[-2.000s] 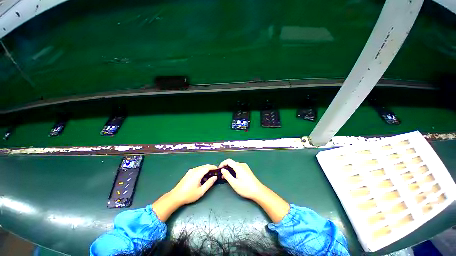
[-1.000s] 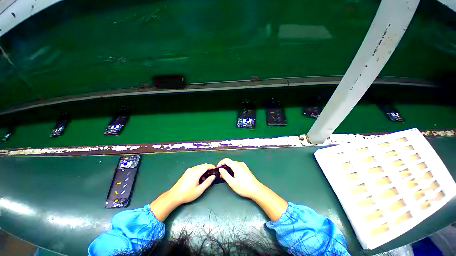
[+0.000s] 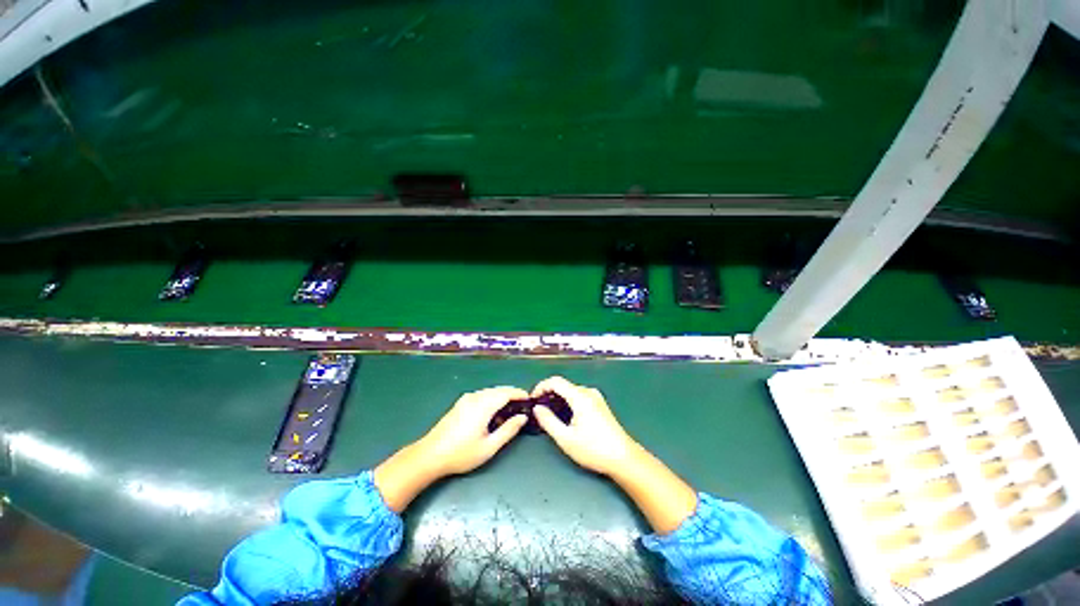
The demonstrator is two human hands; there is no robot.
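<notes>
My left hand (image 3: 470, 433) and my right hand (image 3: 583, 424) meet over the bench in front of me. Together they hold a small black piece (image 3: 529, 414) in their fingertips. The fingers and thumbs cover much of it, so its full shape is hidden. A phone body (image 3: 313, 414) lies on the bench to the left of my hands, its shiny circuit end towards the conveyor. Neither hand touches it.
A white parts tray (image 3: 937, 468) with rows of tan pockets lies at right. Beyond the worn edge rail (image 3: 474, 343), the green conveyor (image 3: 474, 284) carries several spaced phones. A slanting white post (image 3: 906, 195) stands at right. A dark block (image 3: 430, 189) lies on the far side.
The view has shifted slightly, so bench things sit differently in the picture. The conveyor phones appear further right. Both hands still hold the black piece in much the same pose.
</notes>
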